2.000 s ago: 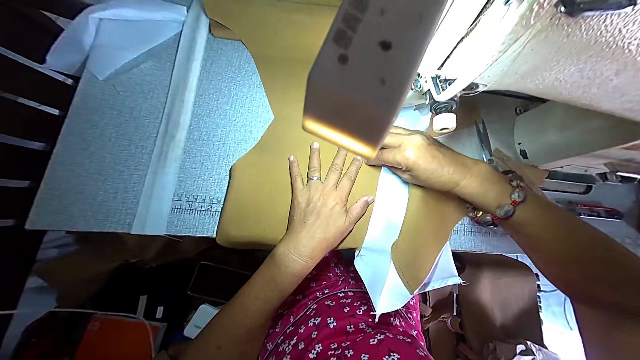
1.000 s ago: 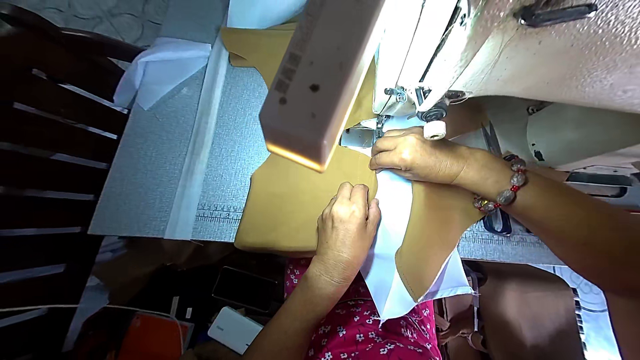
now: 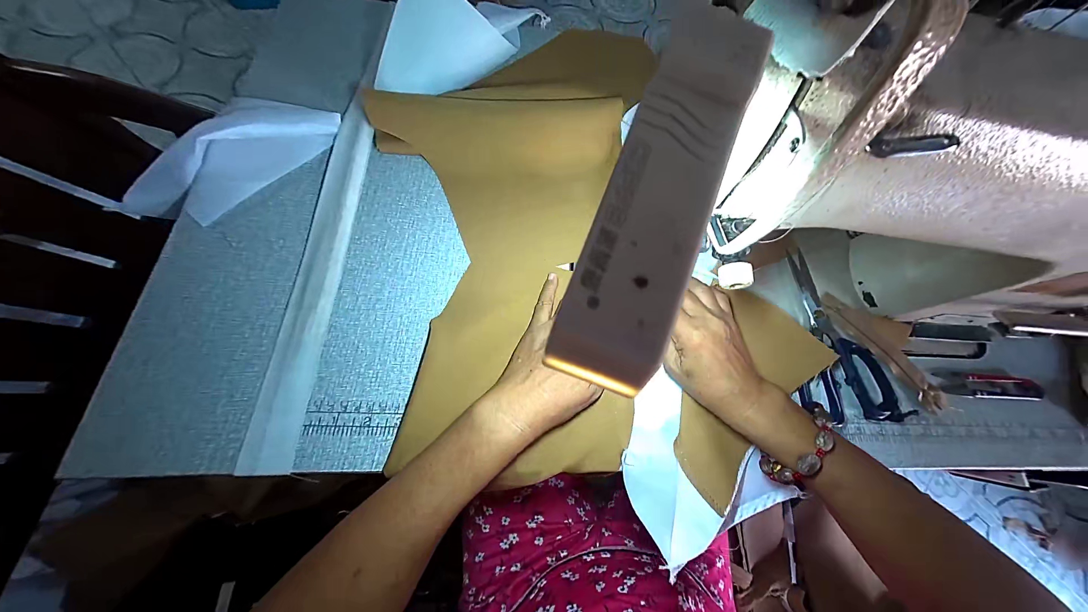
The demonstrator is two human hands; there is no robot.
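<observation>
Tan fabric (image 3: 518, 204) lies over the sewing table, with a strip of white fabric (image 3: 663, 459) along its right part, hanging past the table's front edge. My left hand (image 3: 552, 365) rests on the tan fabric, its index finger stretched away from me; a lamp head partly covers this hand. My right hand (image 3: 710, 340) presses on the fabrics just in front of the sewing machine's needle area (image 3: 731, 246), fingertips partly hidden by the lamp head. Whether its fingers pinch the cloth cannot be told. A beaded bracelet circles the right wrist.
The lamp head (image 3: 654, 212) hangs over the work. Scissors with dark blue handles (image 3: 863, 374) lie right of my right hand, near a red and black tool (image 3: 990, 386). The sewing machine's body (image 3: 960, 195) fills the upper right. White cloth (image 3: 229, 153) lies at the left, by a dark slatted chair (image 3: 51, 255).
My left hand has gone from a closed pose near the strip to lying on the tan fabric with a finger extended. The tan fabric now reaches farther back. The view has shifted.
</observation>
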